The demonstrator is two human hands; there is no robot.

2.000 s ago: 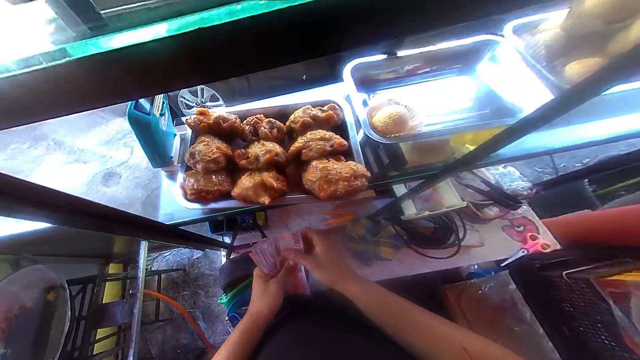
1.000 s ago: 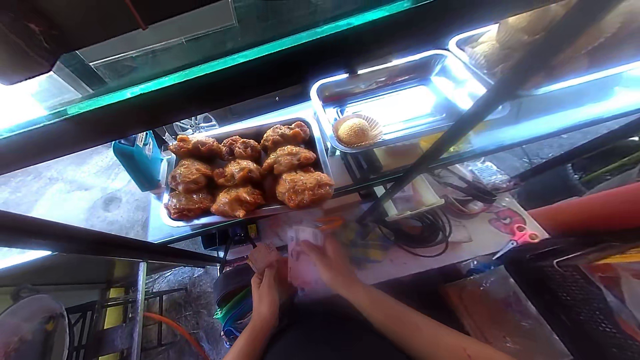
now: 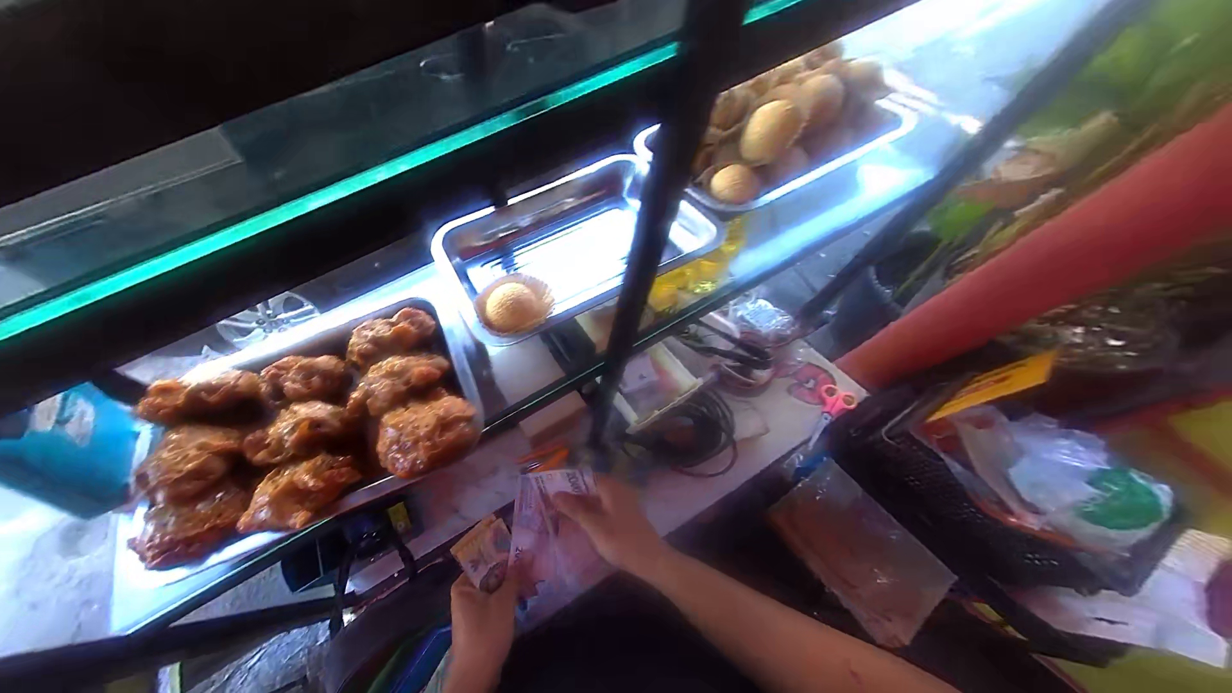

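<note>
Banknotes are in both of my hands, below the glass food case. My left hand (image 3: 484,611) is closed on an orange-brown banknote (image 3: 484,553), which stands up from its fingers. My right hand (image 3: 611,525), just to the right, grips pinkish banknotes (image 3: 539,520) near their top edge; their lower part reaches down beside my left hand. Up and to the left, a metal tray (image 3: 470,375) holds several browned, glazed pieces of food (image 3: 298,433). A second metal tray (image 3: 587,241) carries one round bun (image 3: 513,306) in a paper cup.
Round buns (image 3: 773,130) fill a third tray at the back. Coiled black cable (image 3: 688,433) and pink-handled scissors (image 3: 835,399) lie on the worktop. A black plastic basket (image 3: 885,481) with plastic bags stands at right. A dark frame bar (image 3: 654,221) crosses the case.
The view has swung to the right, bringing more of the basket and buns into sight. An orange-brown banknote now shows in my left hand, and the pinkish notes are spread more visibly.
</note>
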